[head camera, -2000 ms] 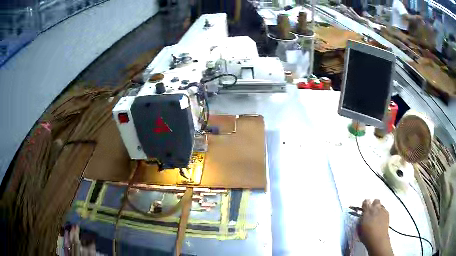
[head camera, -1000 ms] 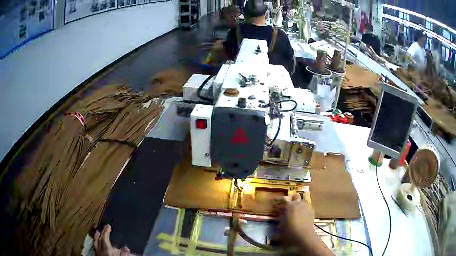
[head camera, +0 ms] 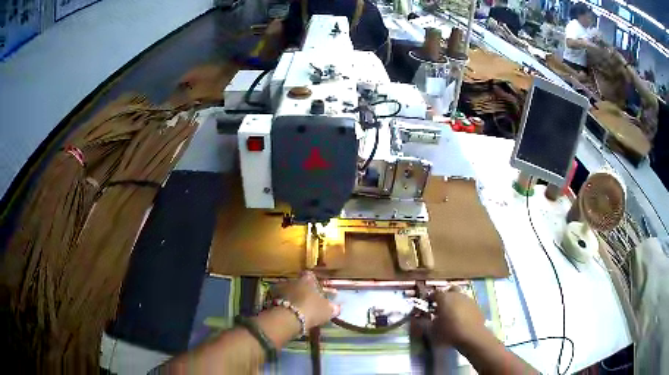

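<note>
A brown bag panel [head camera: 469,227] lies flat under the pattern sewing machine [head camera: 314,165]. The yellow feeding-frame clamp [head camera: 416,251] rests on it, lit near the needle. A brown handle strap [head camera: 315,351] curves in a U over the template [head camera: 242,293] in front. My left hand [head camera: 306,299], with bracelets on the wrist, has its fingers on the strap's left leg at the panel's front edge. My right hand [head camera: 455,315] is closed at the right leg, around a small tool with a shiny tip, seemingly thread snips [head camera: 420,305]; the fingers hide most of it.
Strap bundles [head camera: 55,242] lie at left beside a dark flat sheet [head camera: 165,256]. The control screen [head camera: 550,132], a fan [head camera: 601,199], a white cone [head camera: 579,242] and a black cable [head camera: 561,293] are at right. A person [head camera: 367,29] is behind the machine.
The clamp and panel, earlier further left, now sit right of the needle. My left hand has come from the lower left to the strap; my right hand has moved from the clamp down to the right leg.
</note>
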